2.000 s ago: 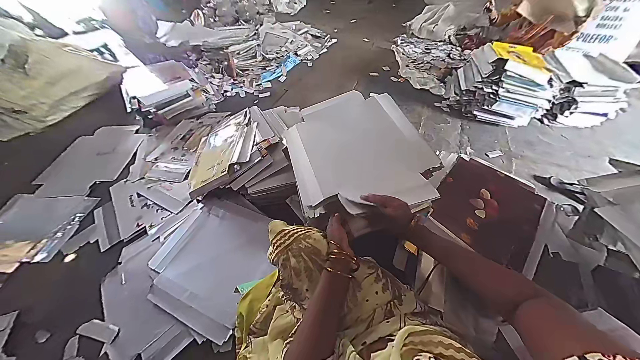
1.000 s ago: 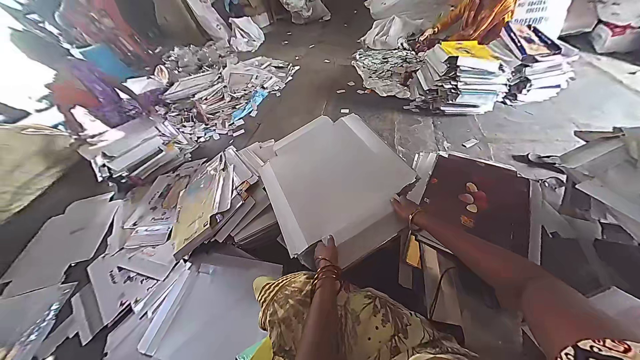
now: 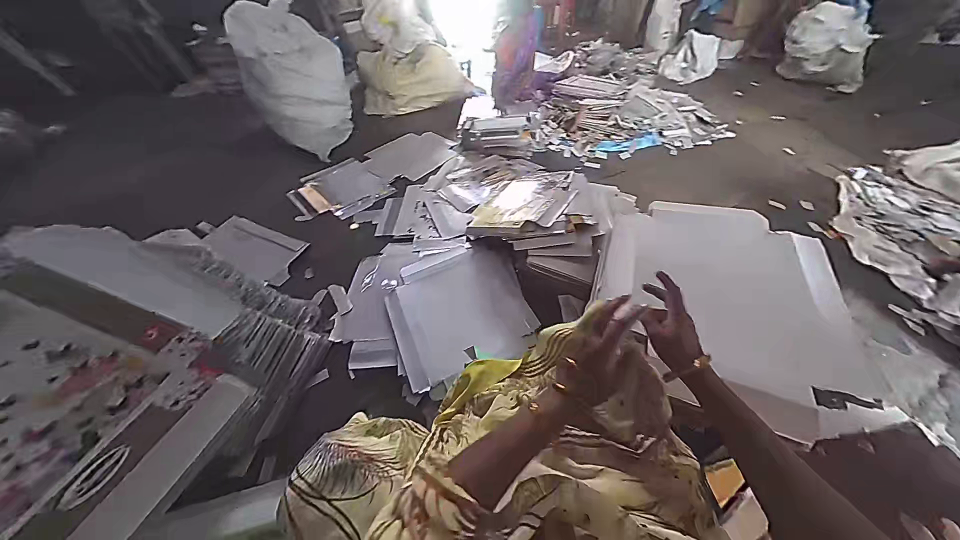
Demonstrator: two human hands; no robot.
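My left hand (image 3: 604,349), with bangles at its wrist, is raised above the patterned yellow cloth (image 3: 592,465) over my knees. Its fingers are apart. Close to its right is my right hand (image 3: 673,326), also with spread fingers and nothing seen held. Both are beside the near left edge of a large flattened white cardboard sheet (image 3: 742,292), which lies on top of others. Whether a fingertip touches the sheet cannot be told. Left of my hands, more white cardboard sheets (image 3: 469,307) lie on the floor, near a stack of printed cartons (image 3: 517,202).
A tall stack of flattened cartons (image 3: 277,352) with a floral-printed one (image 3: 67,390) stands at the left. Farther off are full white sacks (image 3: 289,75), a yellowish sack (image 3: 412,79), a heap of paper scraps (image 3: 630,105) and another scrap pile (image 3: 889,217) at right.
Both hands have let go of the large white sheet's near edge and come together at its left side. The view has swung left.
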